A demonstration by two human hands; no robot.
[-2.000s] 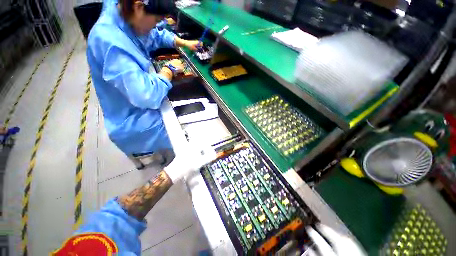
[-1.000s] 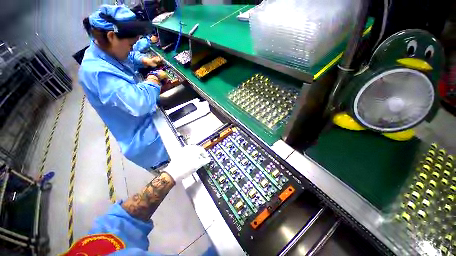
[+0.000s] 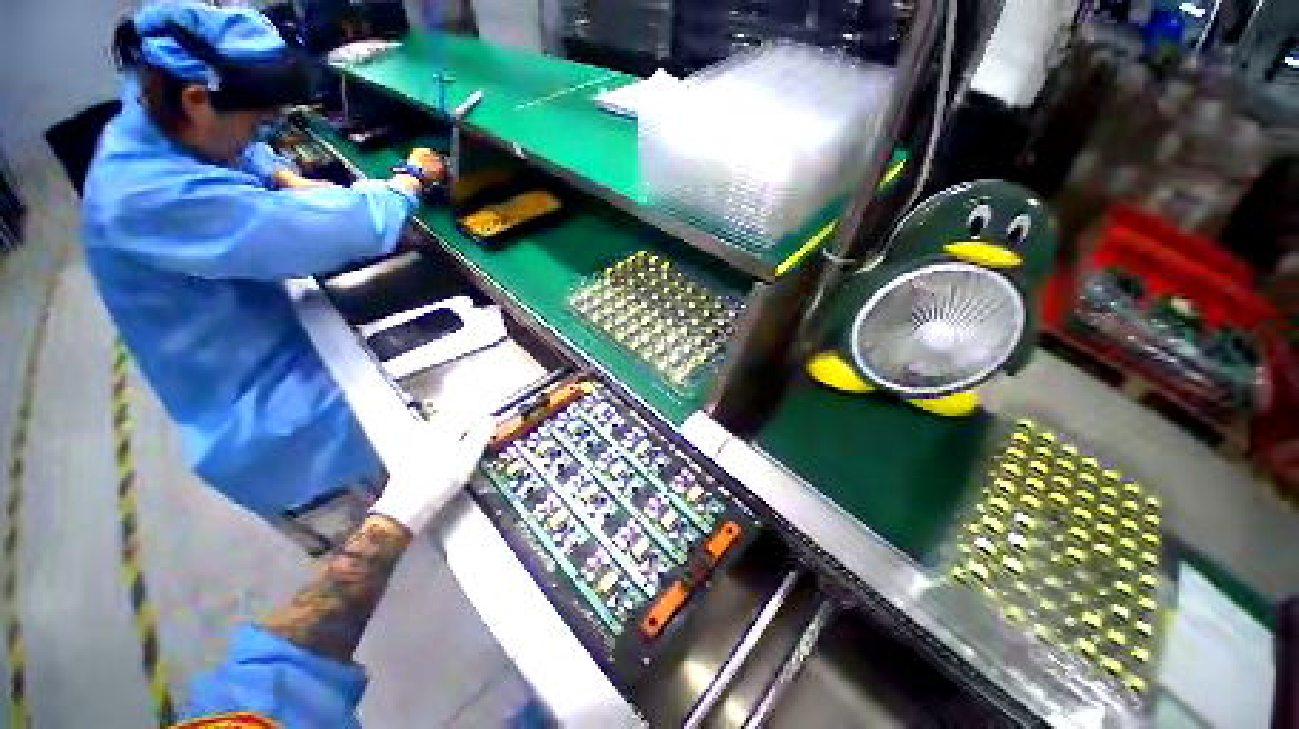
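Observation:
The black carrier (image 3: 563, 598) with orange end clamps lies on the conveyor in front of me. Green PCB panels (image 3: 606, 499) crowded with small parts sit in it. My left hand (image 3: 435, 470), in a white glove, is at the carrier's far left corner, by the far orange clamp; its fingertips touch or nearly touch the edge, and I cannot tell if they grip it. My right hand is out of the picture.
A blister tray (image 3: 1061, 548) of yellow-silver parts lies at right, another (image 3: 663, 321) under the shelf. A penguin-shaped fan (image 3: 940, 321) stands on the green mat. Clear empty trays (image 3: 755, 143) are stacked on the shelf. A coworker (image 3: 214, 257) in blue works at left. Conveyor rods (image 3: 748, 648) show nearer me.
The view has swung right, so things sit further left. My left hand stays by the carrier's far left corner. My right hand, blurred at the near end two seconds ago, has left the picture. The coworker's arm reaches out.

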